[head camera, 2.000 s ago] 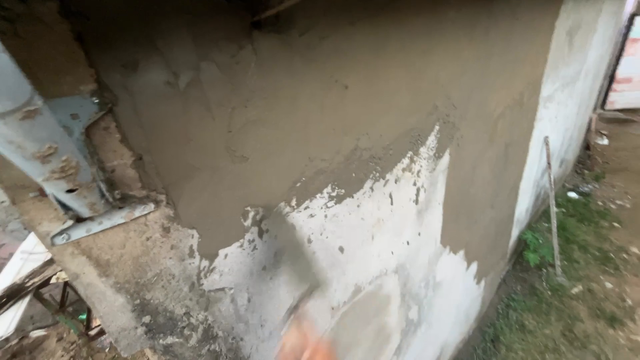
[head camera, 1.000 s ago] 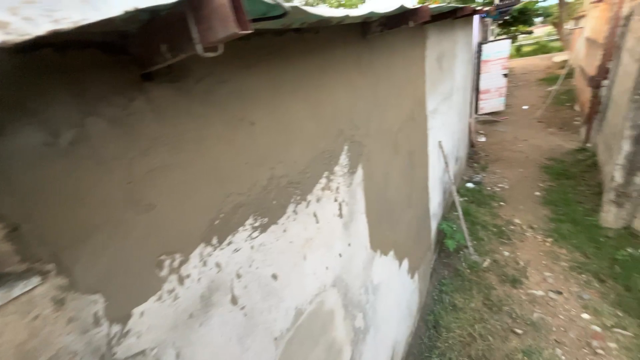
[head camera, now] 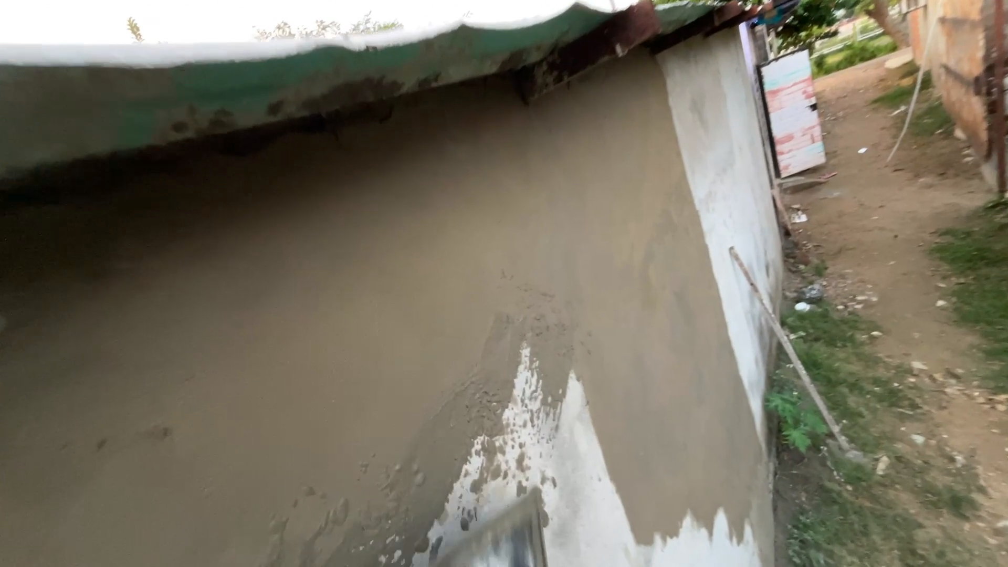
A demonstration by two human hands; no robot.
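Observation:
Fresh grey-brown mortar covers most of the wall, with a ragged lower edge. Below and between its edges shows the white wall surface, spotted with mortar. The blade of a metal trowel enters at the bottom edge, in front of the white patch; whether it touches the wall cannot be told. Its handle and any hand on it are outside the frame. Neither my left hand nor my right hand is visible.
A corrugated roof sheet overhangs the wall top. A wooden stick leans against the wall at the right. Beyond lie grass, a dirt path, a painted panel and another wall.
The view has swung up and right, bringing in the roof edge. A blurred hand at the bottom two seconds ago is out of frame; the trowel blade shows at the bottom now.

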